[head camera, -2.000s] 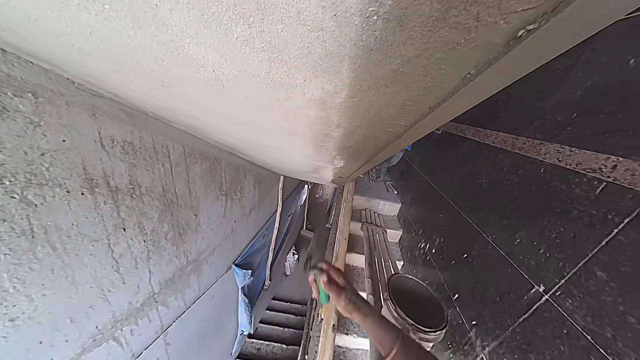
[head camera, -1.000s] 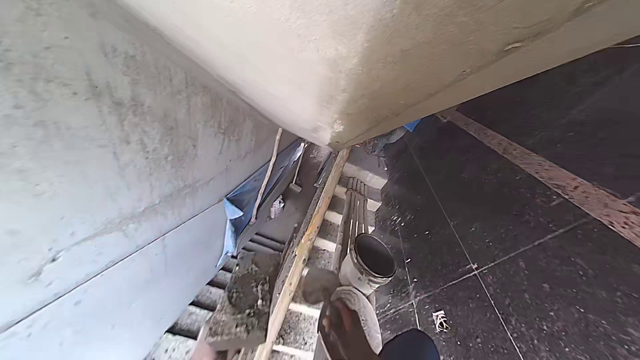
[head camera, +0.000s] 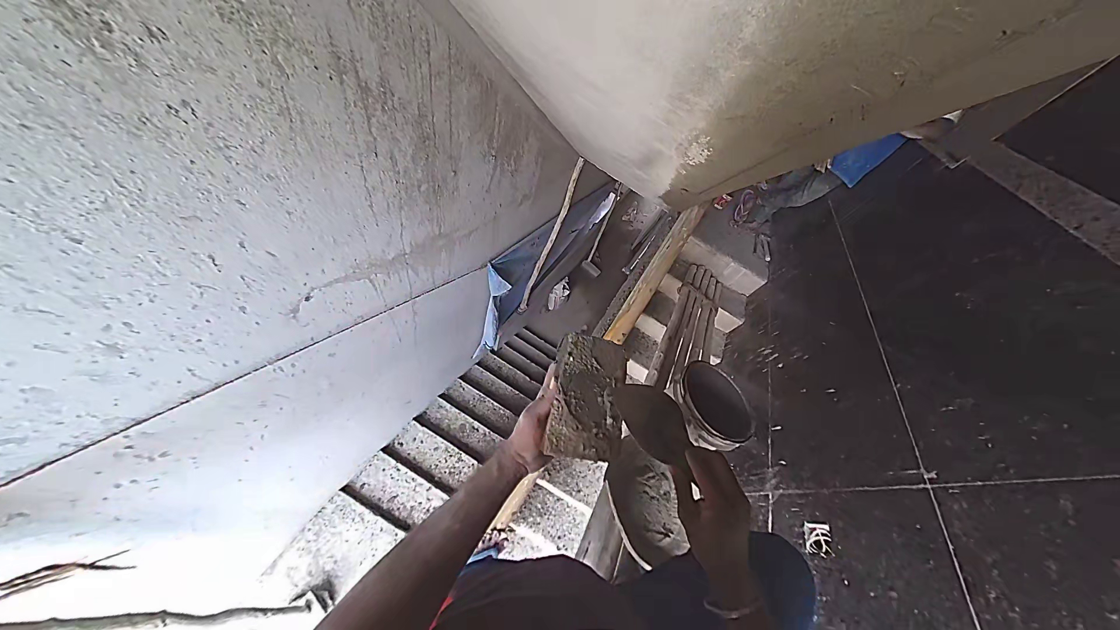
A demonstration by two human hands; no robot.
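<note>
My left hand (head camera: 531, 430) grips the left edge of a flat board (head camera: 584, 398) that carries grey mortar. In my right hand (head camera: 713, 503) is a trowel with a dark, pointed blade (head camera: 652, 422), its tip close to the board's right side; the handle is hidden by my fingers. Below the blade stands a container of grey mortar (head camera: 647, 499), partly covered by my right hand. Just beyond my right hand is an open bucket (head camera: 717, 404) with a dark inside.
Concrete steps (head camera: 459, 416) descend at the left beside a plastered wall (head camera: 262, 219). A wooden beam (head camera: 656, 276) runs away from me, with wooden poles (head camera: 691, 319) beside it. A plastered ceiling edge (head camera: 761, 96) hangs overhead. Dark floor (head camera: 919, 367) lies right; blue sheeting (head camera: 525, 271) lies along the wall.
The mortar board, low in the view one second ago, is now held up in front of me. My right hand has come up from the mortar container with the trowel.
</note>
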